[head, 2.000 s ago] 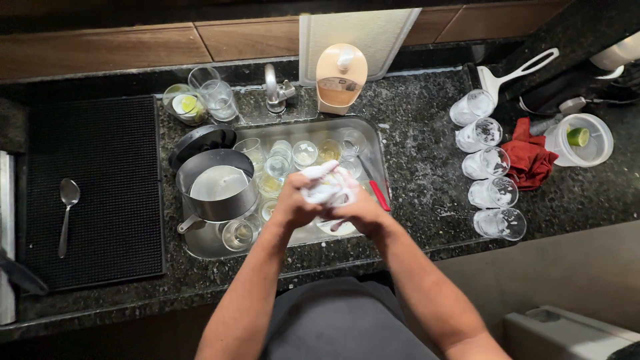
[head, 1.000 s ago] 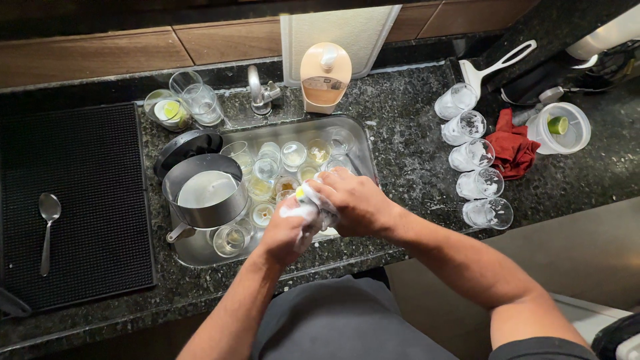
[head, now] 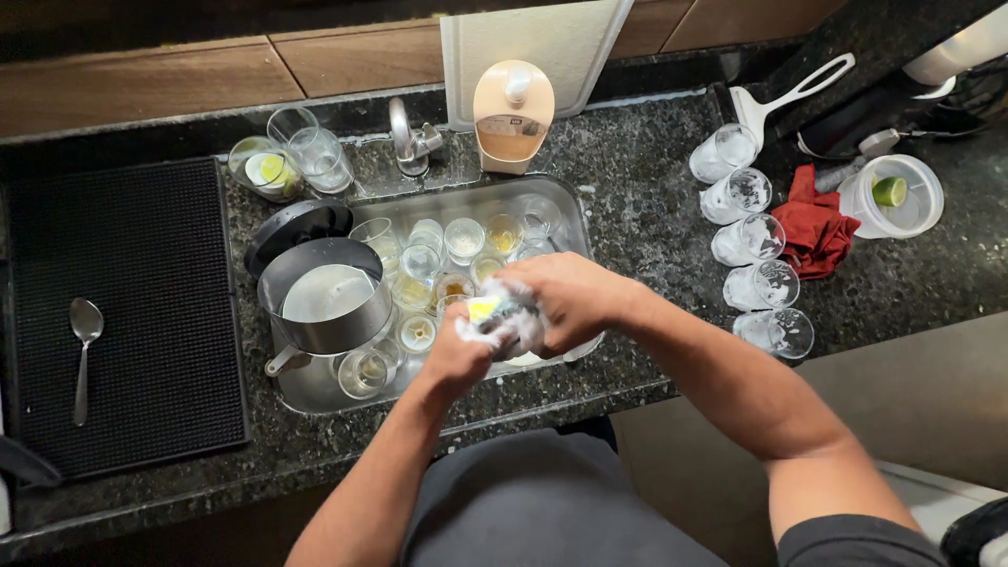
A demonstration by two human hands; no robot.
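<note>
Over the front of a steel sink (head: 307, 398), my left hand (head: 461, 346) and my right hand (head: 563, 299) are together around a soapy bundle. A yellow sponge (head: 483, 307) shows in the foam (head: 524, 327) against my left fingers. What else lies between the hands, perhaps a glass, is hidden by suds and blur. Below and behind them many drinking glasses (head: 465, 240) stand in the sink, some with yellowish liquid. A dark saucepan (head: 327, 307) with cloudy liquid sits at the sink's left side, a black lid (head: 295, 232) behind it.
Several foamy glasses (head: 748, 239) line the counter at right, beside a red cloth (head: 815, 224), a plastic tub (head: 906, 193) with a lime piece and a white squeegee (head: 776, 98). A faucet (head: 408, 138), soap dispenser (head: 513, 118) and more glasses (head: 321, 161) stand behind. A spoon (head: 83, 354) lies on a black mat (head: 157, 315).
My hands have shifted and turned around the foamy bundle, and my right elbow has swung outward to the right. The yellow of the sponge shows now but not two seconds ago.
</note>
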